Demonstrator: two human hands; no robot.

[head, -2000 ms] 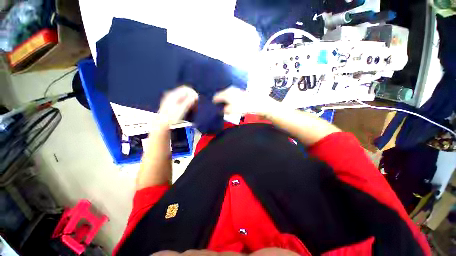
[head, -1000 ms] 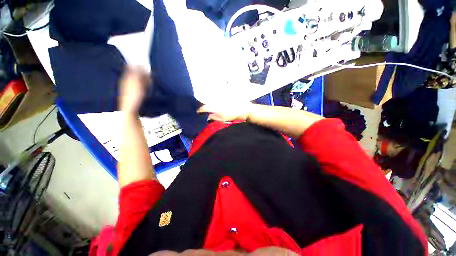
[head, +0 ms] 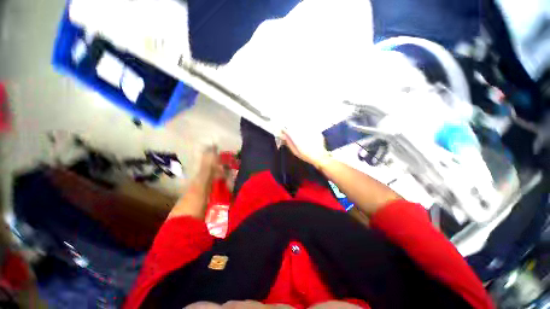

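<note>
My left hand point(head: 210, 164) is blurred and low over the floor, beside a red plastic piece, likely a stool point(head: 220, 196). Its fingers cannot be made out, nor whether it touches the red piece. My right hand point(head: 300, 146) is at the near edge of the white table point(head: 283, 66); its fingertips are partly hidden and nothing is clearly seen in it. Navy cloth point(head: 226, 24) lies on the table at the top of the view. The white sewing machine point(head: 431, 145) is blurred at the right.
A blue crate point(head: 180, 104) with dark cloth and white tags stands beside the table at upper left. Brown and dark items point(head: 114, 208), likely boxes and cloth, are on the floor at lower left. The sewing machine's light-blue piece point(head: 453, 137) faces up.
The view has turned and the table now runs diagonally. My left hand has left the navy cloth and moved down over the floor. My right hand is off the cloth, at the table edge.
</note>
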